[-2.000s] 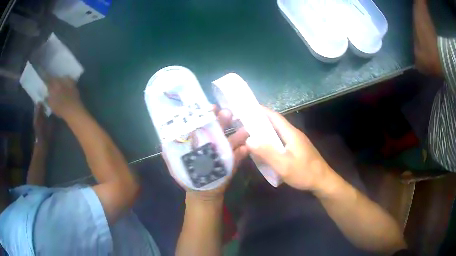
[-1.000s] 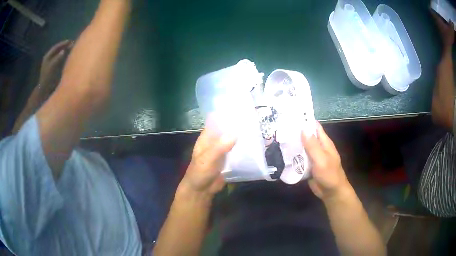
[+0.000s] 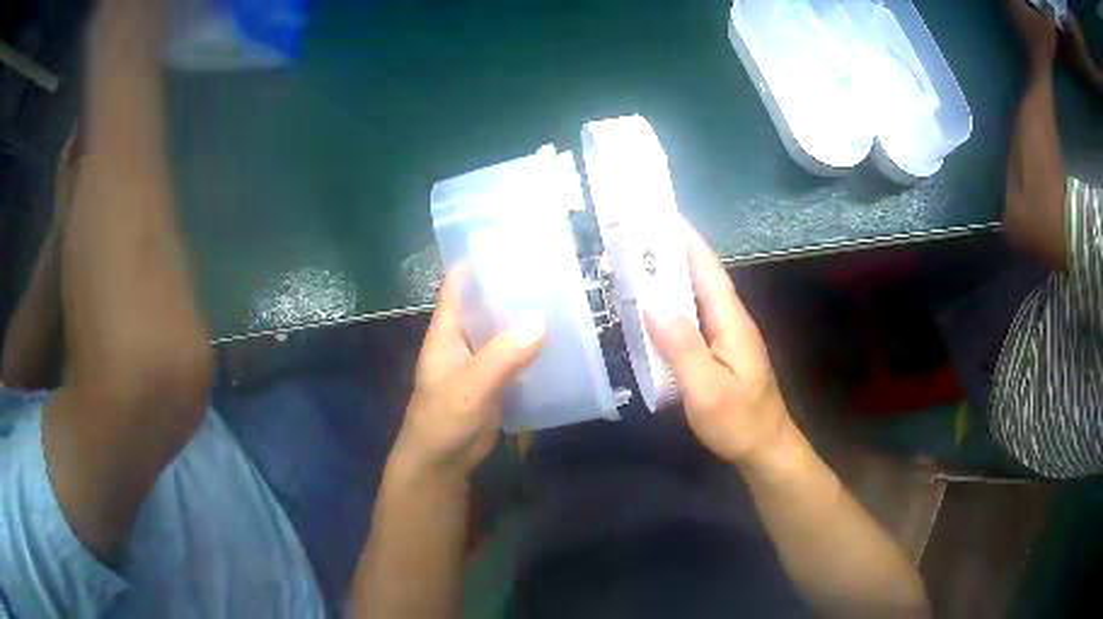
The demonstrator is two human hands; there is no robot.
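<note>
My left hand point(image 3: 466, 381) holds the frosted housing point(image 3: 520, 290) by its outer side, above my lap at the bench edge. My right hand point(image 3: 732, 369) holds the white oval top cover point(image 3: 641, 260) upright beside it. The two parts face each other with a narrow gap between them. Dark parts and a bit of circuit board point(image 3: 599, 290) show in the gap; the fan cannot be made out clearly. Small white tabs stick out at the housing's rim. My fingertips behind both parts are hidden.
Two frosted housings point(image 3: 847, 97) lie side by side on the dark green bench point(image 3: 399, 73). A person in light blue point(image 3: 206, 520) reaches over the bench at left, near a blurred blue-and-white box point(image 3: 236, 30). A person in stripes point(image 3: 1052, 363) sits at right. A carton point(image 3: 986, 532) is below.
The cover has turned from facing the opened housing to edge-on beside it, closer and more parallel. Earlier, the housing's open side with fan and board faced up. The left person's arm has shifted.
</note>
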